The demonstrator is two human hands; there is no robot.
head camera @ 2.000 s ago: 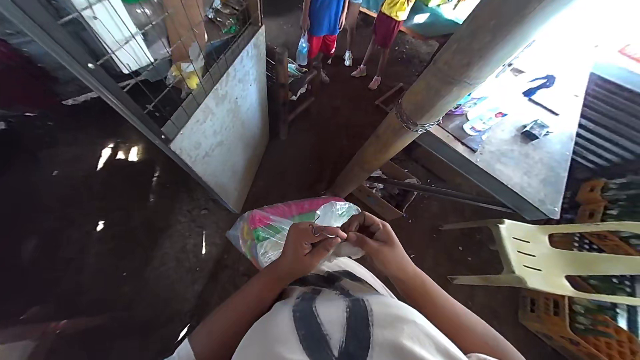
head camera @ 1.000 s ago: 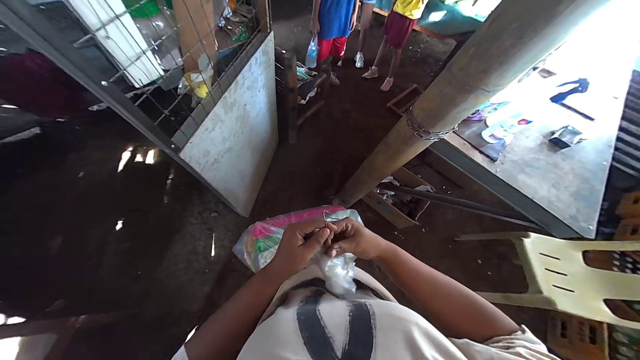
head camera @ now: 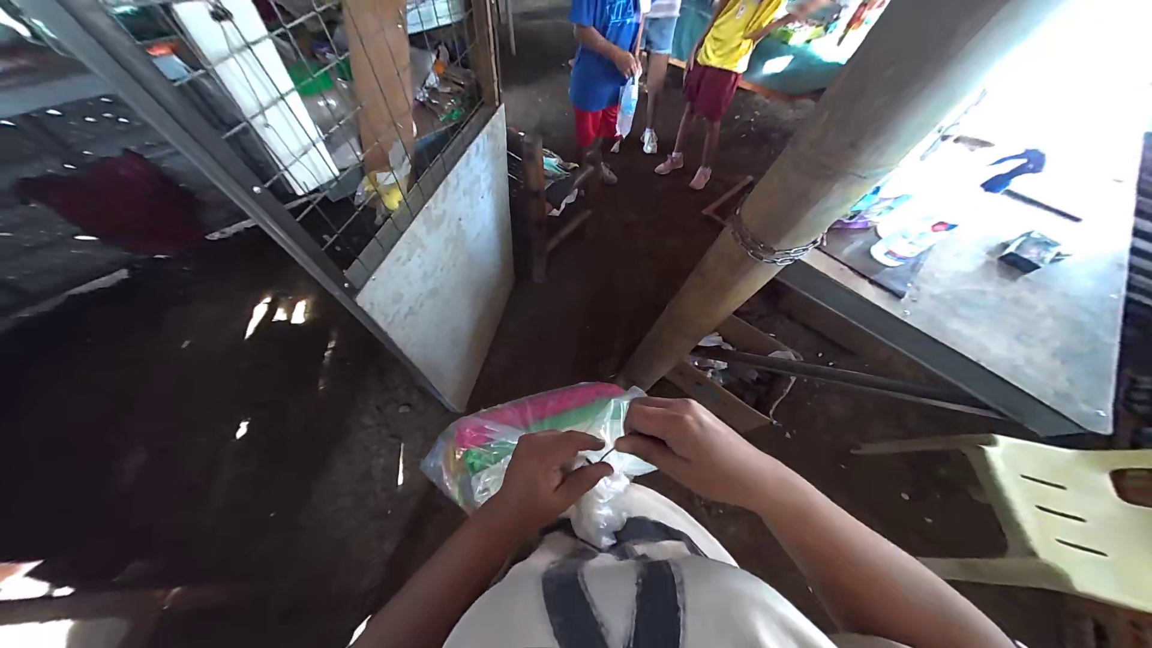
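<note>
Against my shirt front rests a clear plastic bag (head camera: pixel 540 416) with pink and green contents. Its gathered neck (head camera: pixel 601 511) bunches up close to my body. My left hand (head camera: pixel 551 470) is at the near side of the bag, thumb and index finger pinched at the neck on a thin dark tie or string (head camera: pixel 608 452). My right hand (head camera: pixel 677 438) pinches the other end of that thin strand, just right of the left fingertips. Whether the strand circles the neck cannot be told.
A mesh-and-panel gate (head camera: pixel 441 261) stands at left. A thick post (head camera: pixel 765 198) with a chain (head camera: pixel 765 252) leans at centre right beside a table (head camera: pixel 1008 315). A pale yellow plastic chair (head camera: pixel 1071 513) is at right. Several people stand beyond, one in a blue shirt (head camera: pixel 598 67).
My hands have moved slightly apart; a thin strand now shows between the fingertips. The gathered bag neck, hardly seen two seconds ago, hangs below my hands.
</note>
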